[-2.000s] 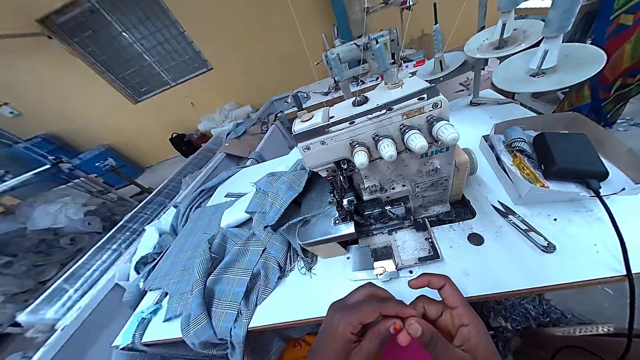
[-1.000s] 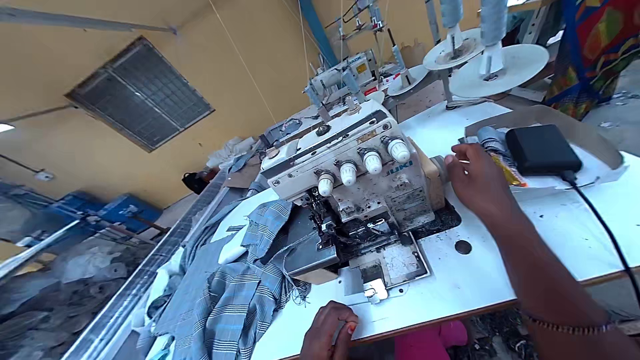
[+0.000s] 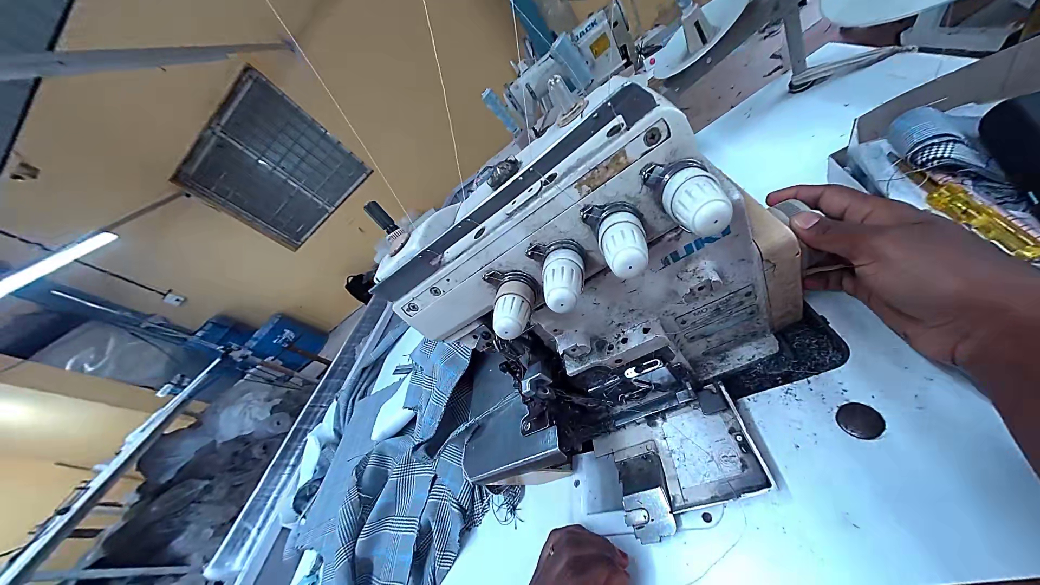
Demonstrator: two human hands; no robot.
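A white Juki overlock sewing machine (image 3: 650,301), speckled with dark lint, stands on the white table, its front cover swung open over the looper area. My right hand (image 3: 886,260) grips the handwheel (image 3: 788,213) at the machine's right end, fingers curled over it. My left hand (image 3: 579,556) rests low at the table's front edge, just below the opened cover (image 3: 646,504); its fingers are mostly hidden, so its hold cannot be told. White tension knobs (image 3: 624,244) line the machine's front. Plaid grey-blue fabric (image 3: 398,496) lies left of the needle area.
An open cardboard box (image 3: 894,114) with a plaid roll, a yellow-wrapped item and a black object sits at the back right. Thread lines run up from the machine. Another sewing machine (image 3: 569,61) stands behind. A thread cone stand plate (image 3: 873,10) is at the upper right.
Two seconds ago both hands were together in front of the machine; the right has since moved to the handwheel, the left to the table's front edge. The view has moved closer to the machine.
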